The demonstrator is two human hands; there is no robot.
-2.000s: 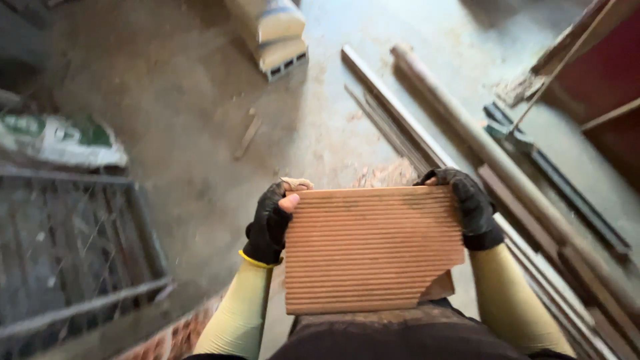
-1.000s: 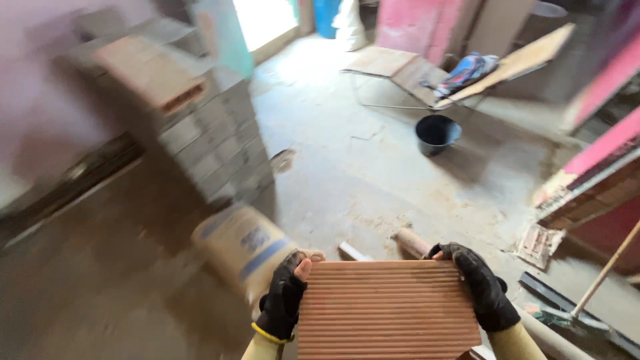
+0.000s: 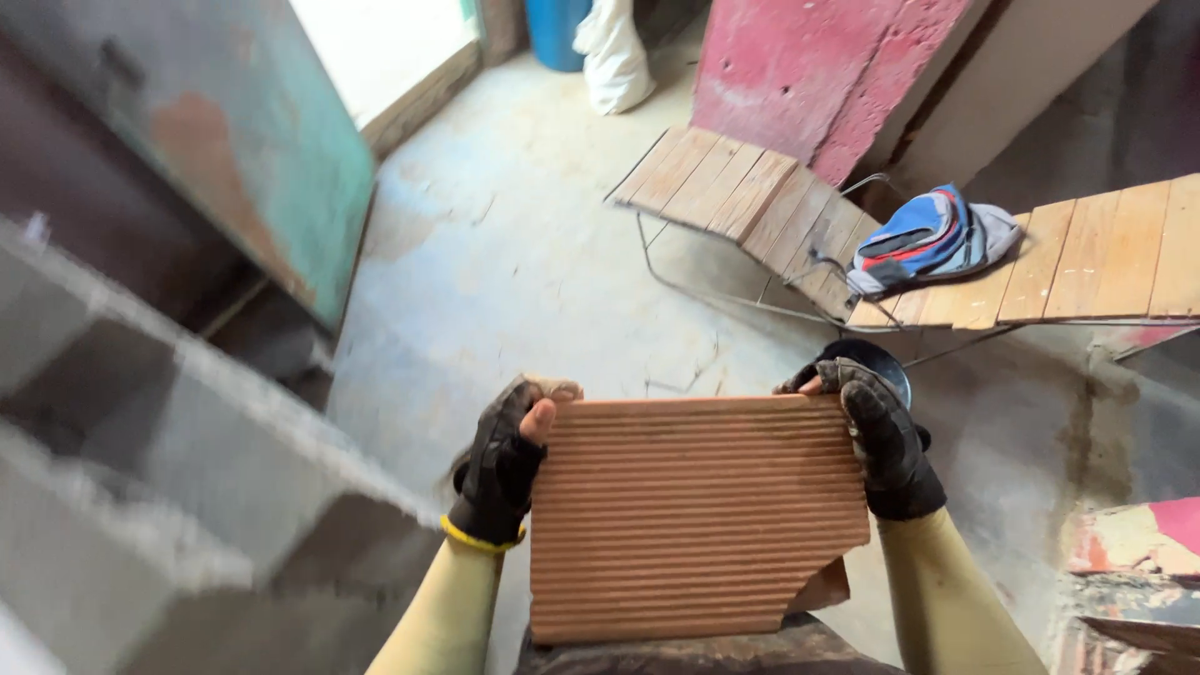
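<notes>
Between my two hands is a ribbed clay block [image 3: 694, 516], orange-brown, with its lower right corner broken away. My left hand [image 3: 502, 459], in a worn black fingerless glove with a yellow cuff edge, grips the block's upper left side, thumb on the ribbed face. At the upper right side, my right hand [image 3: 877, 431] holds the block in a matching dark glove. The block is close to my body, its lower edge against dark clothing. The fingers behind the block are mostly hidden.
A grey block wall [image 3: 244, 459] stands close at left, near a green-grey door [image 3: 309, 197]. Ahead right is a slatted wooden lounger [image 3: 722, 183] with a blue and grey backpack [image 3: 923, 234]. A dark bucket [image 3: 886, 361] is behind my right hand. A white sack [image 3: 614, 61] stands farther off.
The view has swung from the floor with long bars and sacks to the block wall, door and lounger. Both hands have kept hold of the clay block.
</notes>
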